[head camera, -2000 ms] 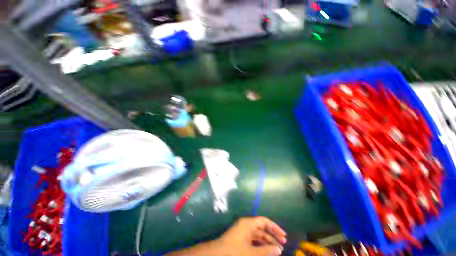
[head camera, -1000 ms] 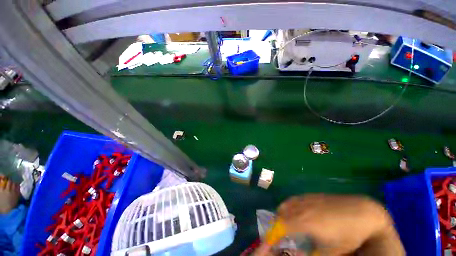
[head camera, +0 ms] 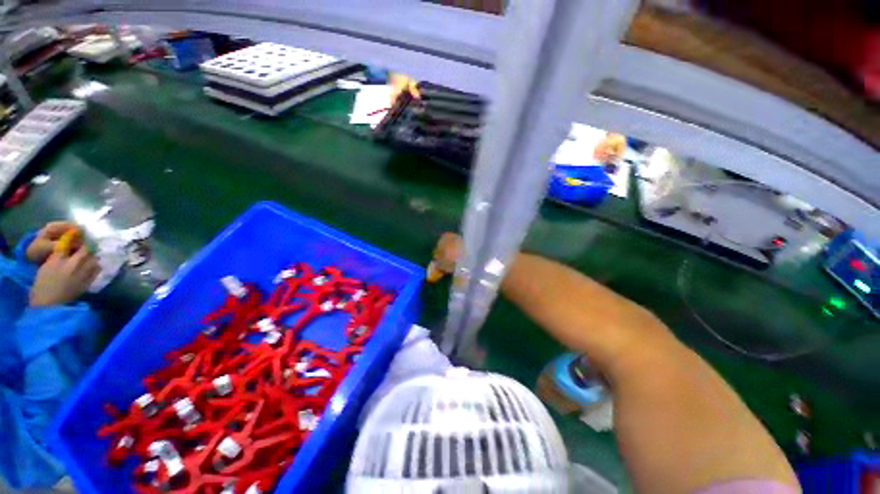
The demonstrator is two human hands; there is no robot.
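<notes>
My right forearm crosses from the lower right. My right hand [head camera: 445, 259] is partly hidden behind the grey metal post, just beyond the right rim of a blue bin [head camera: 421, 275]. A yellow finger cot shows on it. The post hides part of the fingers, so I cannot tell whether they hold anything. My left hand is out of the picture. The blue bin holds a heap of red clamps [head camera: 256, 396] with white pads. The bench is glossy dark green.
A white fan [head camera: 458, 434] stands right of the bin. A light blue bottle [head camera: 577, 379] is beside my forearm. The grey post [head camera: 516, 135] rises centrally. Another person's hands [head camera: 66, 265] work at the left. A white perforated tray stack [head camera: 275, 65] lies at the back. Small parts lie right.
The view has swung left, bringing the left bin and the other person's hands further in. My right hand has moved from the near bench to behind the post, with the arm stretched out.
</notes>
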